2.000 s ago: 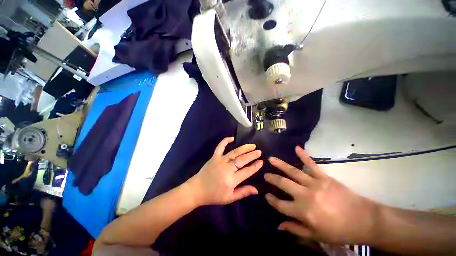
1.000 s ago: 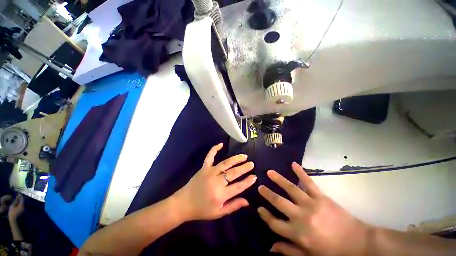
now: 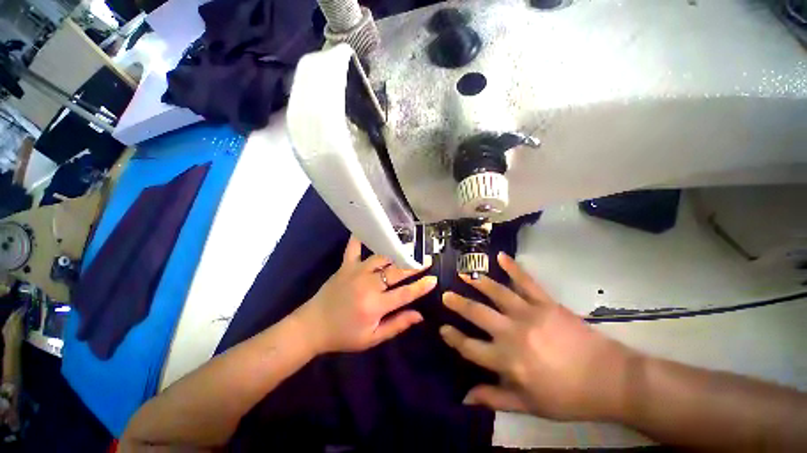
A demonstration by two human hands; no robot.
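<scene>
The dark navy-purple garment piece (image 3: 372,389) lies over the machine bed under both hands and runs down toward the lap. My left hand (image 3: 358,305) lies flat on it with fingers spread, left of the presser foot (image 3: 436,239), a ring on one finger. My right hand (image 3: 540,345) lies on the cloth at its right edge, fingers apart, fingertips just below the lower ribbed knob (image 3: 473,263). A thin seam line runs between the fingertips. The needle itself cannot be made out. The white sewing machine head (image 3: 349,159) stands over the cloth.
A long cut piece (image 3: 142,257) lies on a blue board (image 3: 88,389) at left. A crumpled fabric pile (image 3: 243,66) sits upper left. A dark pad (image 3: 633,211) lies on the bed at right. Another machine (image 3: 35,243) and a person's arm (image 3: 12,354) show at far left.
Both hands have moved up, closer to the presser foot. The cloth's upper right part has drawn in, showing more white table by my right hand. The view has shifted, with the machine head appearing larger and lower.
</scene>
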